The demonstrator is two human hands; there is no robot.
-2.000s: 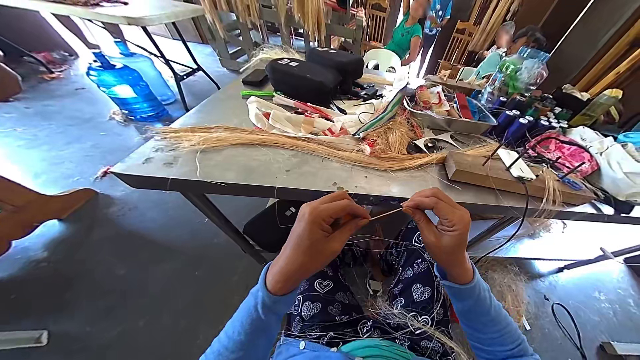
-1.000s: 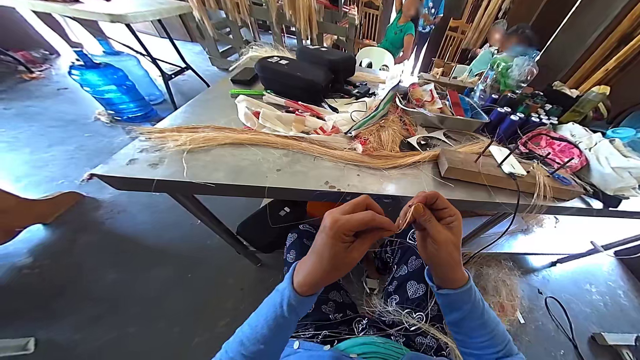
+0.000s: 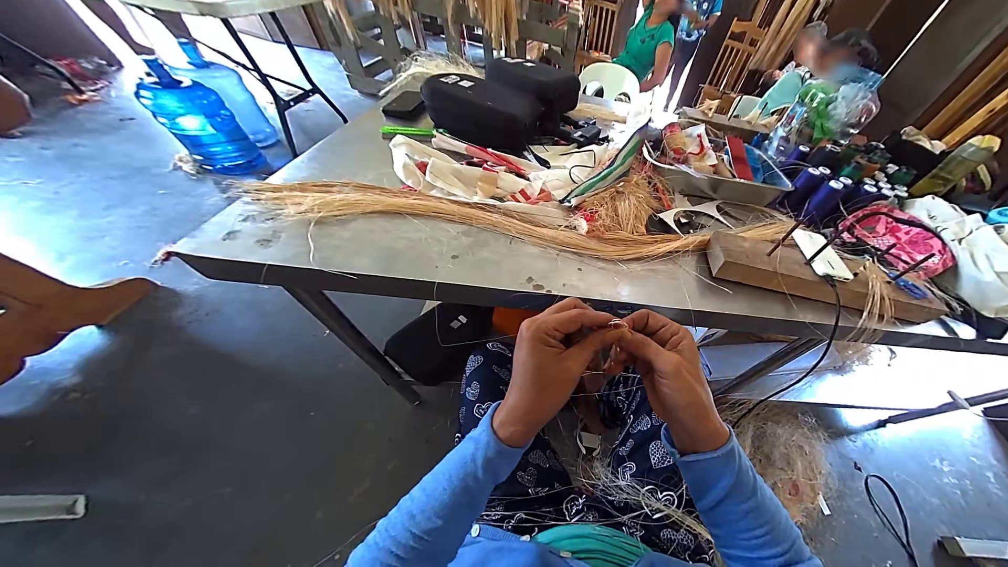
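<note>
My left hand and my right hand meet at the fingertips in front of the table's near edge, above my lap. Between them they pinch a thin pale fiber strand, bent into a small loop; its finer ends are hard to see. Loose fibers lie across my patterned trousers. Beyond my hands, a long bundle of straw-coloured fibers stretches along the metal table.
A wooden block with metal pins and a white device sits at the table's right. Behind the bundle are black cases, cloth, a metal tray and thread spools. Blue water jugs stand at left; people are in the background.
My hands have come together from slightly apart. The strand, stretched straight between them two seconds ago, is now bent into a small loop at the fingertips.
</note>
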